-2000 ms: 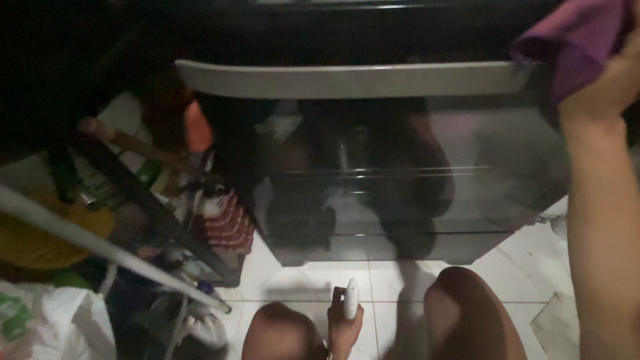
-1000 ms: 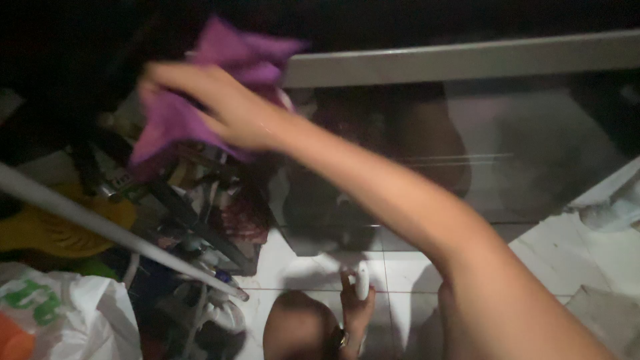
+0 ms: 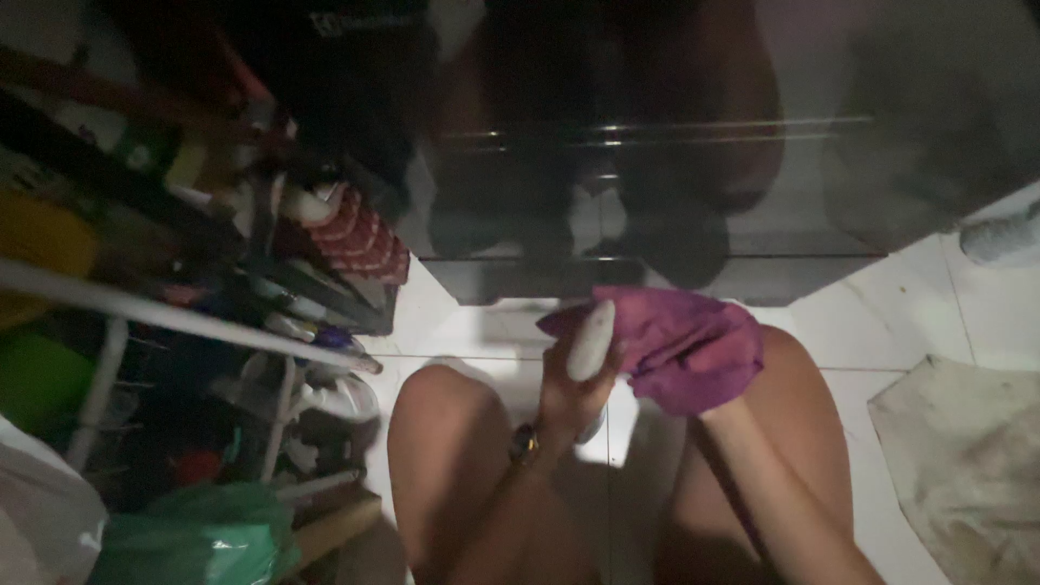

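Note:
My left hand [image 3: 573, 386], with a watch at the wrist, is closed around a white object [image 3: 591, 341], whose kind I cannot tell. It is low between my knees. A purple cloth [image 3: 691, 345] covers my right hand [image 3: 715, 398], and the hand's fingers are hidden under it. The cloth's left edge meets the white object and the left hand. Just beyond both hands stands the dark glossy front of an appliance [image 3: 650, 203], which shows reflections.
At left, a rack's pale metal bar [image 3: 171, 313] slants inward. Near it are a red patterned cloth item [image 3: 357, 236], a green plastic bag [image 3: 195, 536] and a white bag [image 3: 41, 496]. A pale cloth [image 3: 967, 455] lies on the tiled floor at right.
My right hand has swept with the purple cloth from the upper right to the upper left, then down beside my left hand. The view has tilted lower, and the handle bar is out of sight.

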